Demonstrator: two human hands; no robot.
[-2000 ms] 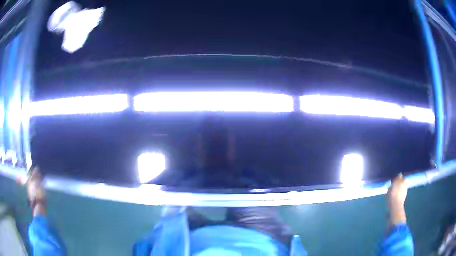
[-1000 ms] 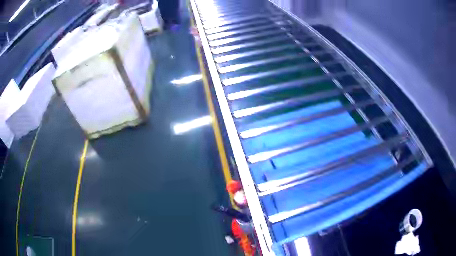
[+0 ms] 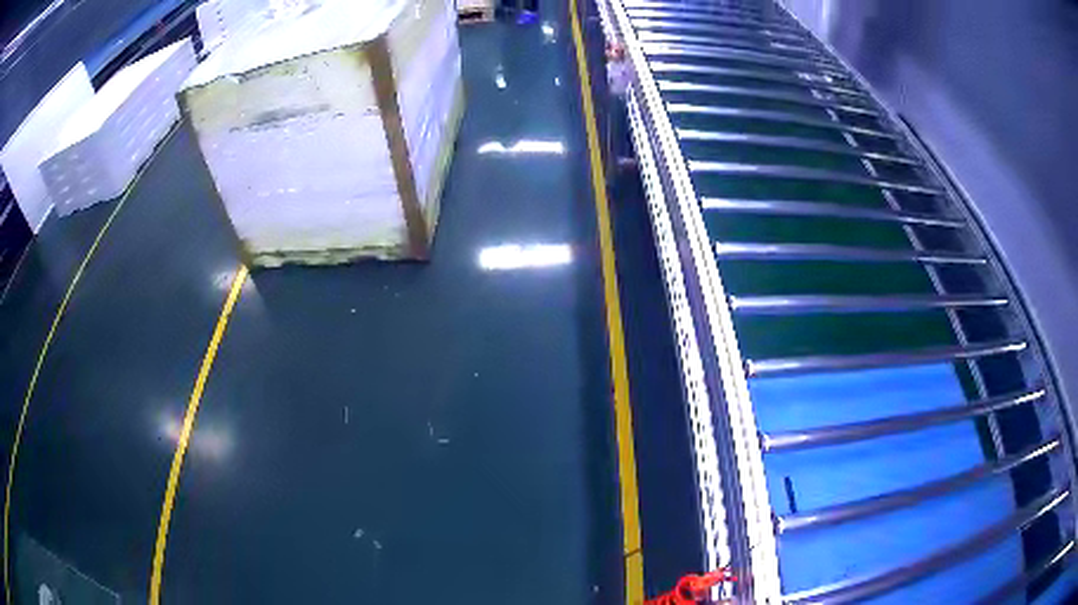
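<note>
Neither of my hands is in the picture. Nearest in front of me is the roller conveyor [image 3: 869, 301], a long row of shiny metal tubes over a green surface. A flat blue sheet [image 3: 898, 408] lies under the nearer rollers, with a small dark mark on it. The white and silver side rail [image 3: 709, 319] runs along the conveyor's left side. A bright red-orange coil [image 3: 692, 587] hangs beside the rail at the bottom edge, cut off by the picture's edge.
A large white wrapped block [image 3: 313, 154] with brown edge strips stands on the glossy green floor [image 3: 473, 390] at the left. White stacked pieces [image 3: 118, 142] stand behind it. Yellow lane lines [image 3: 612, 319] run along the floor. A grey surface [image 3: 946, 71] is at the upper right.
The view has swung away from the black panel, which my hands held at its front edge, to the conveyor and floor. The panel, the white roll and my hands are out of view.
</note>
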